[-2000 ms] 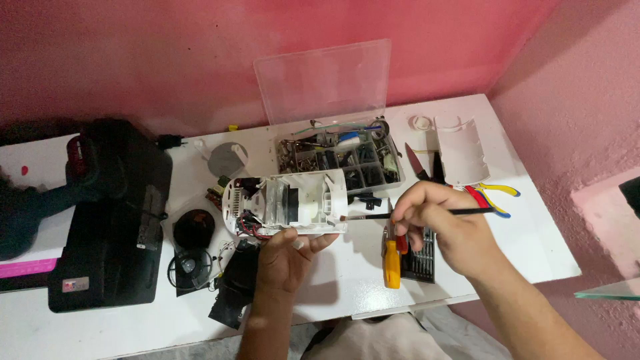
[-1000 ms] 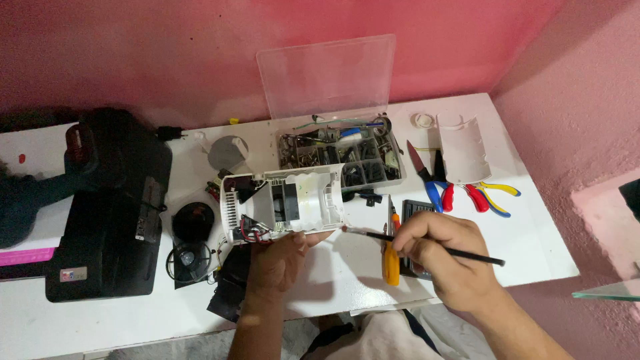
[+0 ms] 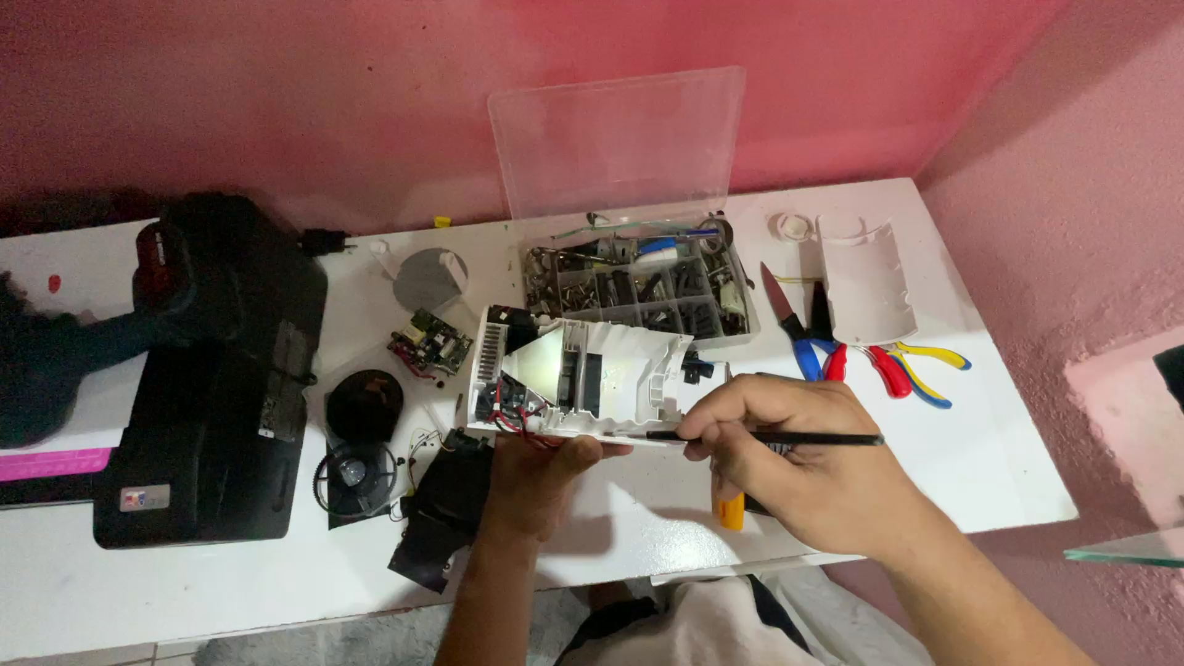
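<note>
My left hand holds the lower edge of an opened white plastic device housing, tilted above the table. Inside it show a dark block, a pale triangular panel and red and black wires at its left end. My right hand grips a thin black rod-like tool, held nearly level, its left end at the housing's lower edge; whether it touches cannot be told. Under my right hand lies an orange-handled tool, partly hidden, beside a dark bit case mostly covered by the hand.
A clear compartment box of screws and small parts stands behind the housing. Pliers, a knife and a curved white cover lie right. Leftward are a circuit board, a small fan-like part, black pieces and a black machine.
The housing has tilted in my left hand. The black tool in my right hand has moved left, its end now along the housing's lower edge.
</note>
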